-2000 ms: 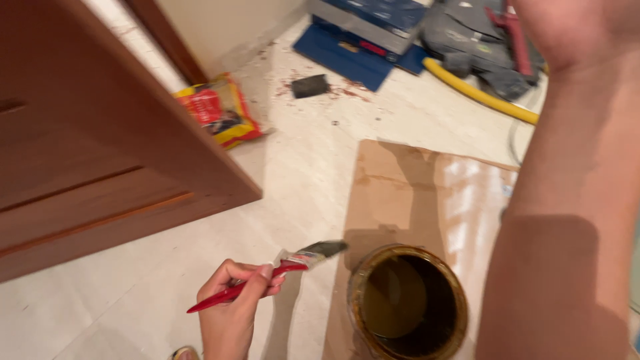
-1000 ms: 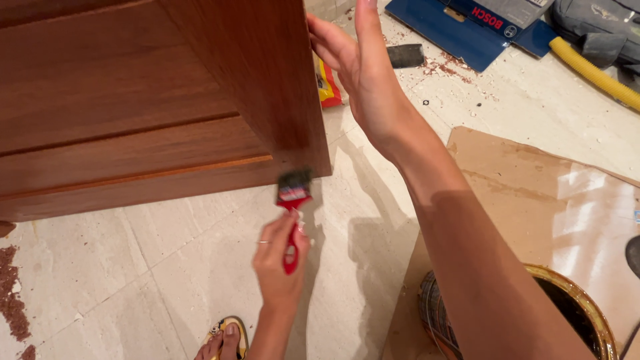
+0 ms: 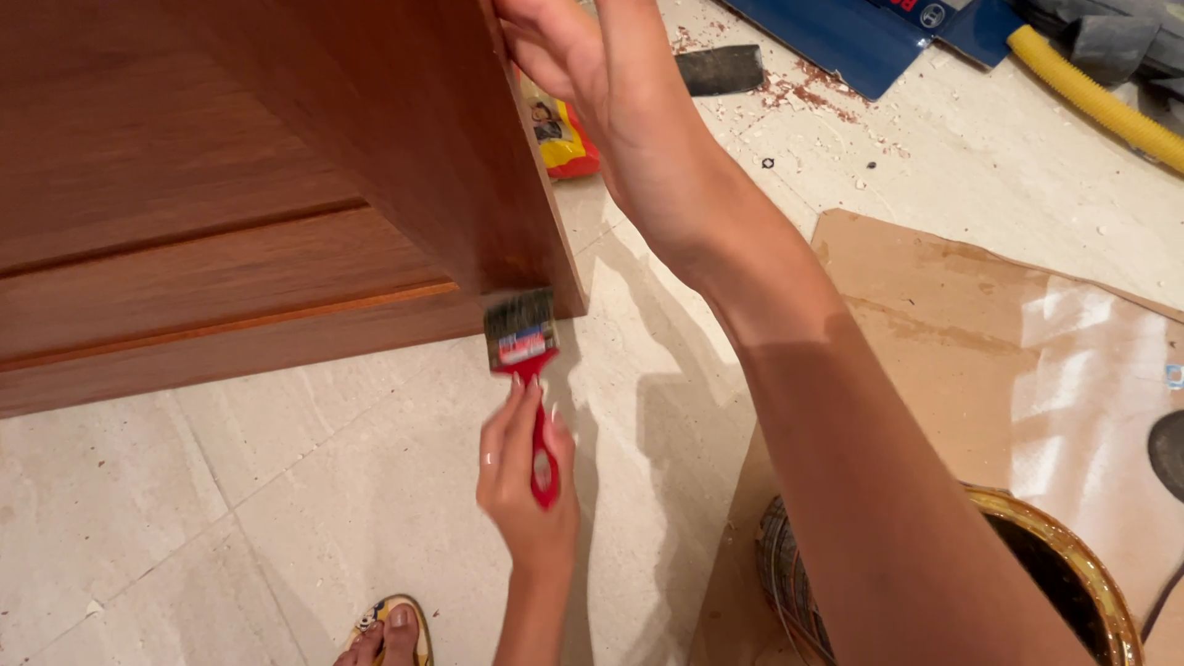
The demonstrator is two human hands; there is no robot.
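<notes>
A red-handled paintbrush [image 3: 523,338] is in my left hand [image 3: 527,472], its dark bristles against the lower corner of a brown wooden door [image 3: 370,120]. Higher up, my right hand [image 3: 610,83] holds the door's vertical edge, with its fingertips partly hidden. My right forearm crosses the view and covers part of an open metal can [image 3: 1105,573] of dark liquid, whose rim is coated with it. Under the can lies a sheet of brown cardboard [image 3: 906,370].
A red and yellow packet [image 3: 578,153] lies behind the door edge. Beyond it are a black scrap [image 3: 721,70], reddish debris [image 3: 814,88], a blue Bosch case or board [image 3: 823,37] and a yellow corrugated hose [image 3: 1101,97]. A sandaled foot [image 3: 398,634] shows at the bottom.
Two seconds ago the brush was beside the can, away from the door; now its bristles meet the door's lower corner. My right hand has come to the door edge. The view has shifted.
</notes>
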